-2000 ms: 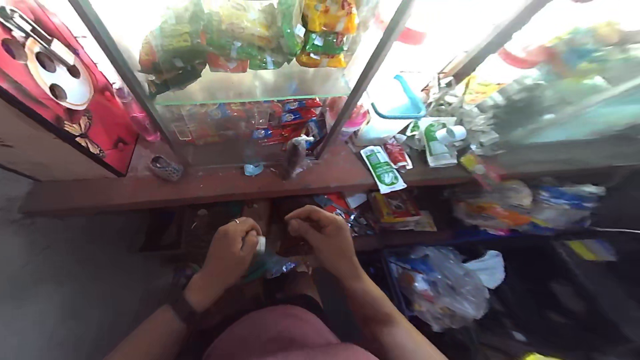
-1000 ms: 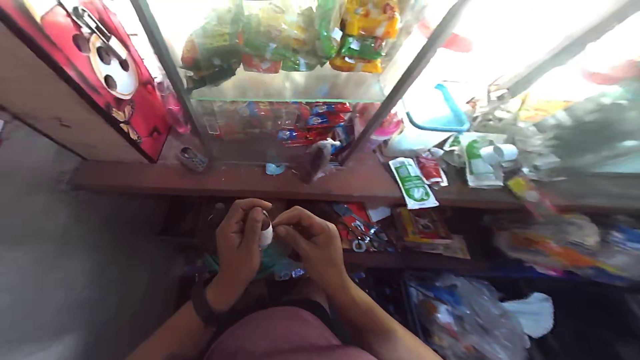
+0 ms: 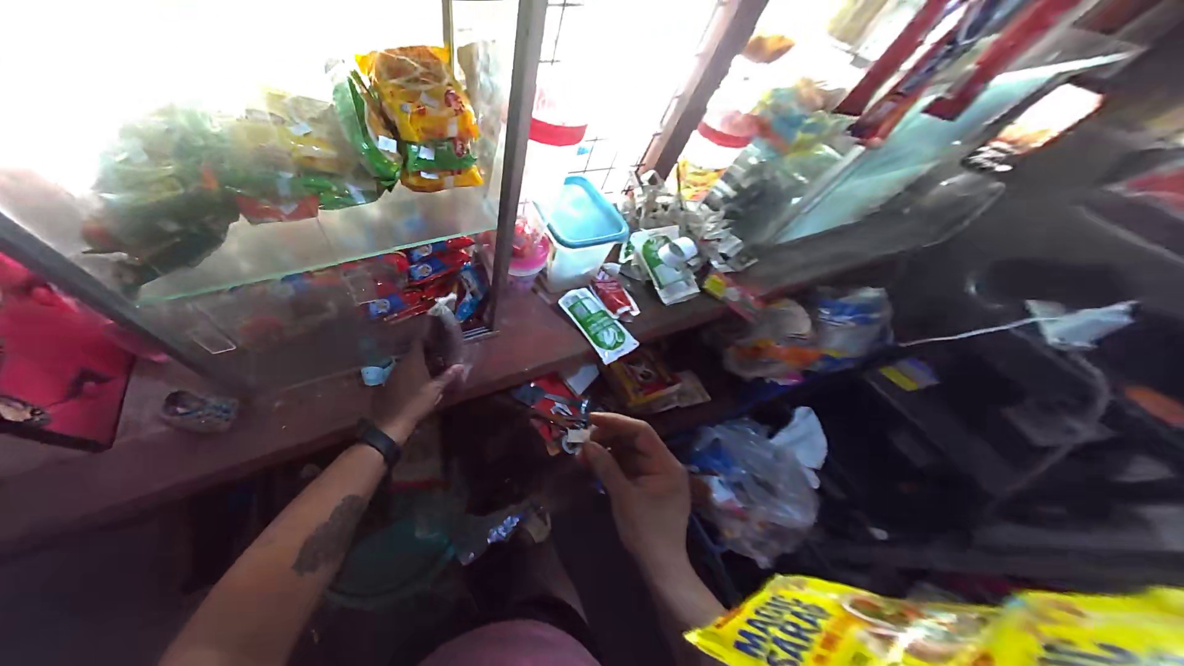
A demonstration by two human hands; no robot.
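Note:
My left hand (image 3: 412, 393) reaches to the wooden ledge and has its fingers around a small dark bottle or pouch with a pale top (image 3: 445, 335), beside the glass case. My right hand (image 3: 638, 476) is over the lower shelf, thumb and forefinger pinched on a small whitish piece (image 3: 578, 435) that I cannot identify. Just behind those fingertips are scissors (image 3: 572, 446) and red packets (image 3: 552, 407). A green-and-white sachet (image 3: 599, 325) lies on the ledge between the two hands, farther back.
The glass display case (image 3: 523, 166) with snack packs (image 3: 425, 116) stands on the ledge (image 3: 305, 439). A blue-lidded plastic tub (image 3: 585, 213) sits to its right. Plastic bags (image 3: 763, 490) are at lower right. Yellow seasoning packets (image 3: 860, 624) are close at the bottom right. A green basin (image 3: 398, 555) is below.
The hands were together over my lap; the left has moved forward to the dark item on the ledge, and the right has moved apart, to the right. The view has swung right.

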